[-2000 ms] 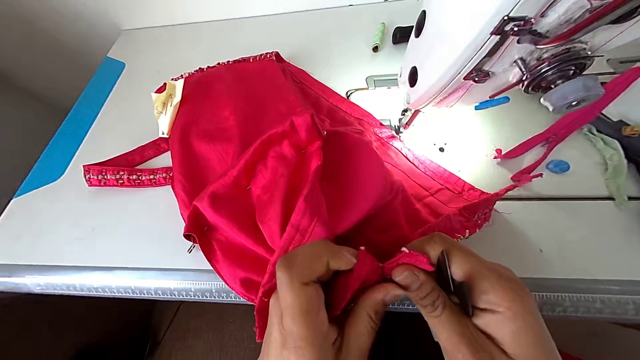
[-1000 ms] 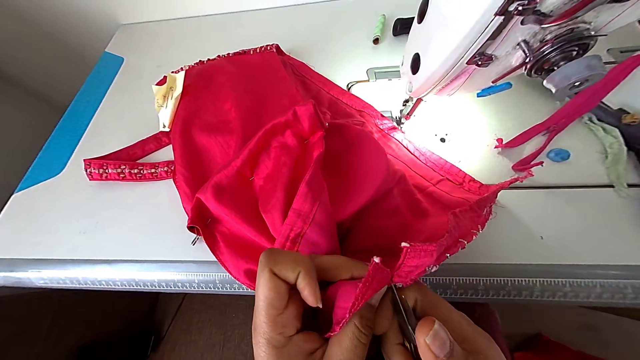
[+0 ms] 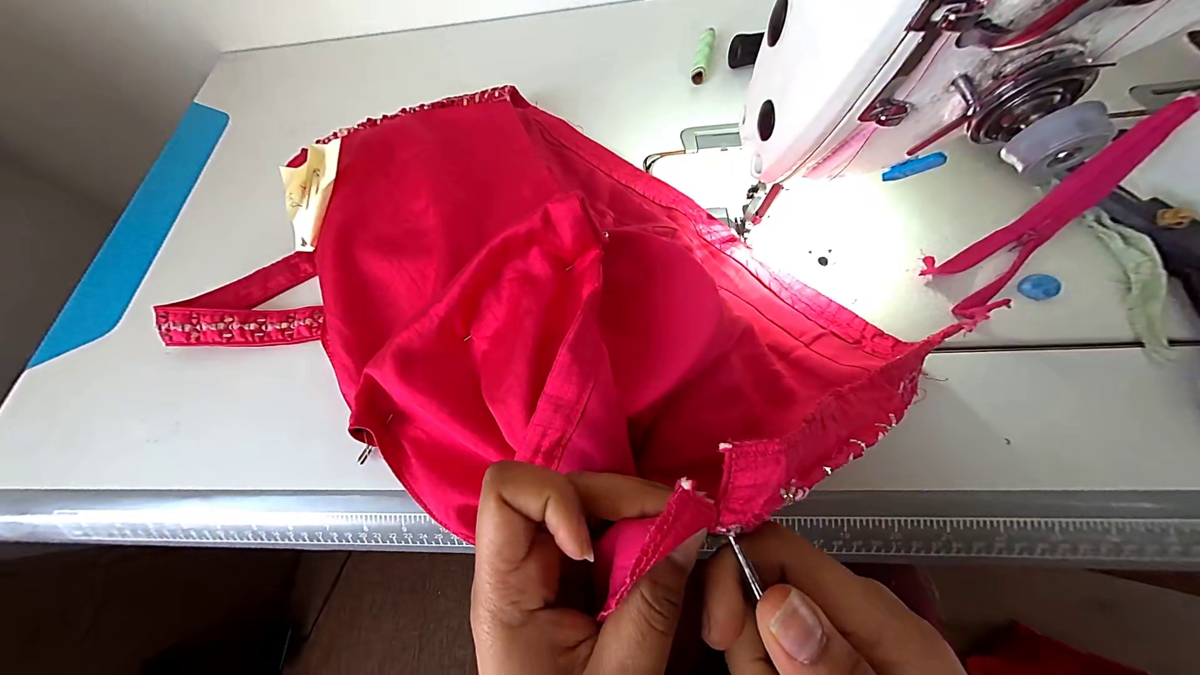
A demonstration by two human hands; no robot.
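A pink-red satin garment (image 3: 450,244) with beaded edges lies on the sewing table, its lower edge hanging over the front. My left hand (image 3: 572,572) pinches a folded seam edge of it between thumb and fingers. In my right hand (image 3: 816,609) is a thin metal pointed tool (image 3: 745,565), perhaps a seam ripper or small snips, whose tip touches the fabric edge where two flaps part. The tool's handle is hidden by the fingers. A beaded strap (image 3: 239,325) sticks out at the left, and a cream label (image 3: 311,192) is at the upper left.
The sewing machine (image 3: 825,84) stands at the upper right, its needle area beside the garment. A green thread spool (image 3: 702,56), a blue chalk piece (image 3: 1039,287), a pink fabric strip (image 3: 1078,202) and pale green cloth (image 3: 1134,281) lie around it. A ruler strip (image 3: 937,536) runs along the front edge.
My right hand has moved down and left, and the tool has turned, its tip now at the fabric edge. The two flaps have come into view between my hands.
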